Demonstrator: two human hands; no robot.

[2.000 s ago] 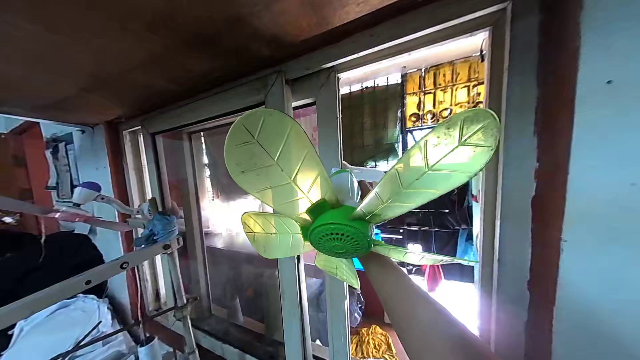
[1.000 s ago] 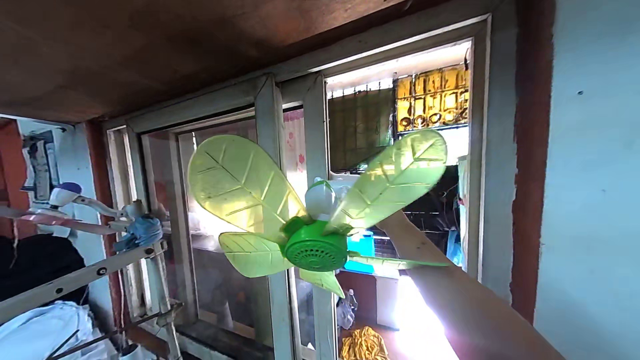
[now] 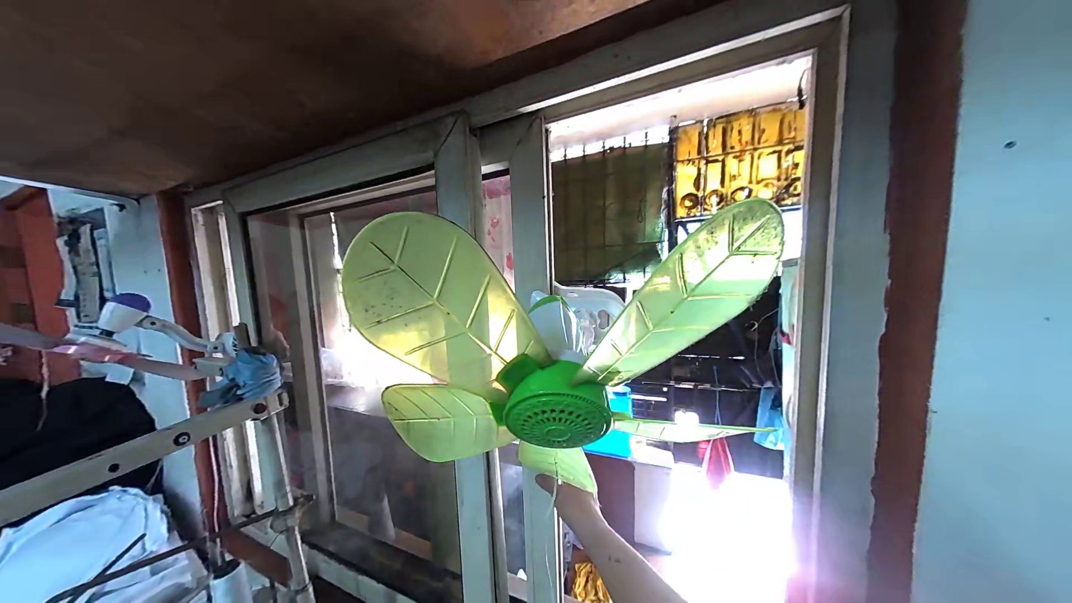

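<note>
A small fan with a green hub (image 3: 559,410) and several leaf-shaped, translucent yellow-green blades (image 3: 431,293) fills the middle of the view. My right hand (image 3: 574,498) reaches up from below and touches the short lower blade (image 3: 557,466); the blade hides part of the fingers, with the thumb at its lower edge. Dark specks mark the two large upper blades. Behind the hub shows the fan's white upper housing (image 3: 557,325). A thin pale cord hangs near the hand. My left hand is outside the view.
Behind the fan stand sliding window frames (image 3: 459,352) with an opening on the right. A metal frame (image 3: 142,452) with a blue cloth (image 3: 244,377) tied on it is at the left, beside a second, white and purple fan (image 3: 126,311). White fabric (image 3: 92,544) lies below. A brown ceiling panel (image 3: 251,75) is overhead.
My right hand has moved from behind the fan's right side to the lower blade. The fan's blades keep much the same arrangement.
</note>
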